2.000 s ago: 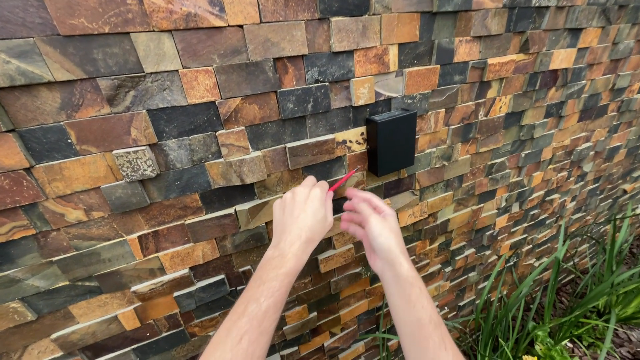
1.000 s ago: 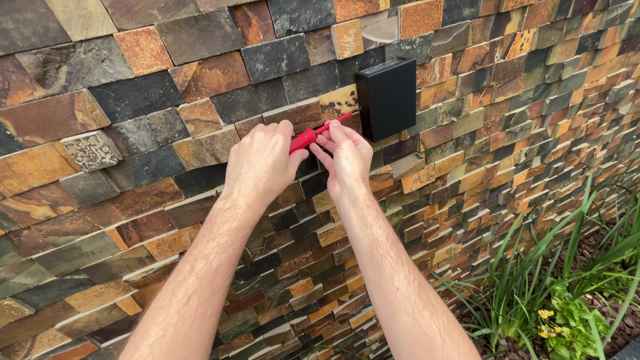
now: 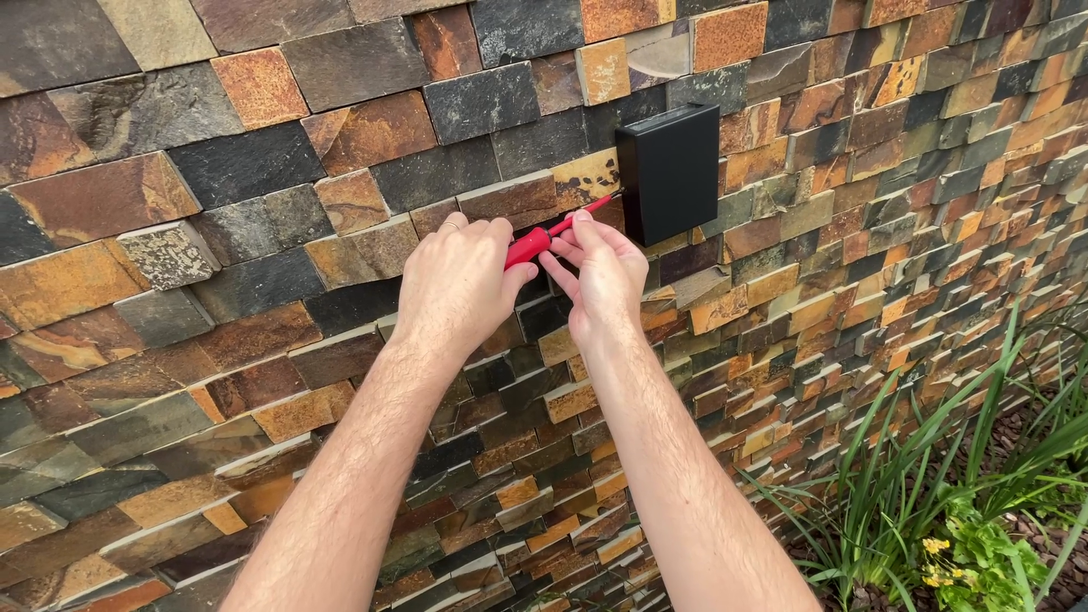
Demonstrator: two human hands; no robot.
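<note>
A black box-shaped wall fixture [image 3: 671, 174] is mounted on the stone-clad wall, right of the middle of the head view. My left hand [image 3: 459, 276] grips the red handle of a screwdriver [image 3: 529, 246]. Its red-sleeved shaft slants up and to the right, with the dark tip at the left side face of the fixture. The fingertips of my right hand [image 3: 602, 263] pinch the shaft between handle and tip, just left of the fixture. Whether the tip sits in a screw is too small to tell.
The wall [image 3: 357, 200] is faced with uneven split-stone blocks, some jutting out. Long-leaved green plants [image 3: 892, 459] and a low leafy plant with yellow flowers [image 3: 977, 552] grow from bark mulch [image 3: 1041, 531] at the lower right.
My right hand, two seconds ago apart from the screwdriver's shaft, has closed its fingertips on it. The screwdriver's tip has come up to the fixture's left side.
</note>
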